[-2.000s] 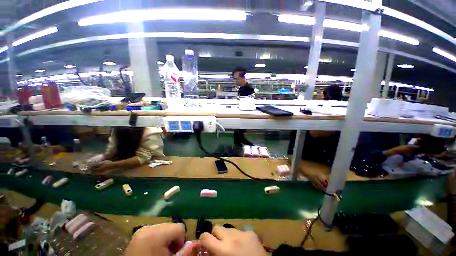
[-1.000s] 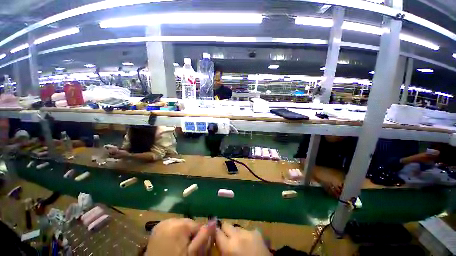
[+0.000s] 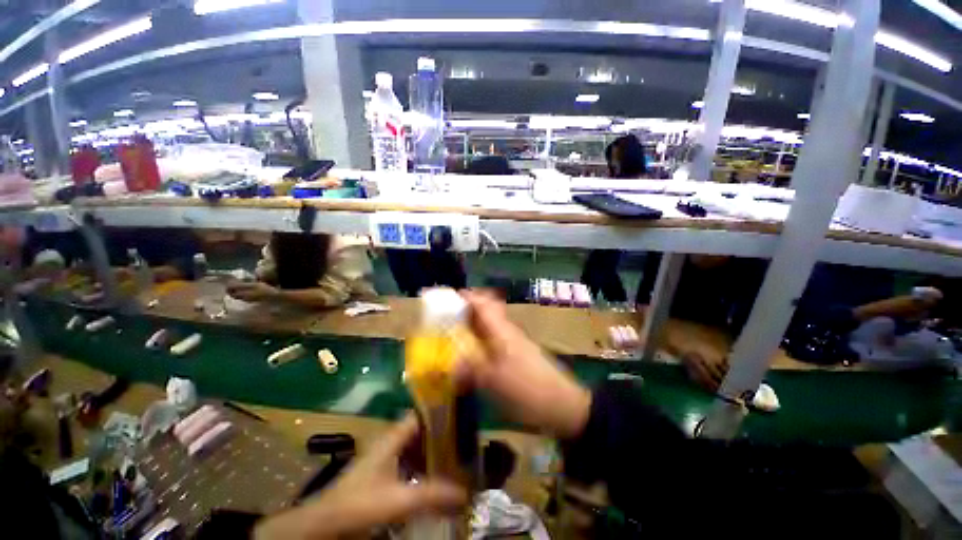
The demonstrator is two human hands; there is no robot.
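A yellow bottle with a white cap (image 3: 441, 369) stands upright and blurred in front of me, just above the bench. My right hand (image 3: 522, 364) is closed round its upper part by the cap. My left hand (image 3: 364, 487) is at its lower part, with fingers against its side. A dark label shows low on the bottle. A black case (image 3: 331, 443) lies on the bench left of the bottle. A crumpled white cloth (image 3: 504, 515) lies right of the bottle's base.
Pale and pink cases lie on the green belt (image 3: 243, 369) beyond the bench. Pink cases (image 3: 200, 429) rest on a clear sheet at left, near loose tools. A white slanted post (image 3: 807, 200) stands at right. Other people's hands are across the belt. Two clear bottles (image 3: 427, 121) stand on the shelf.
My hands were together low over the bench at small, unclear items. They are now raised and apart on the yellow bottle, which was not visible before. The black case and white cloth now show more clearly.
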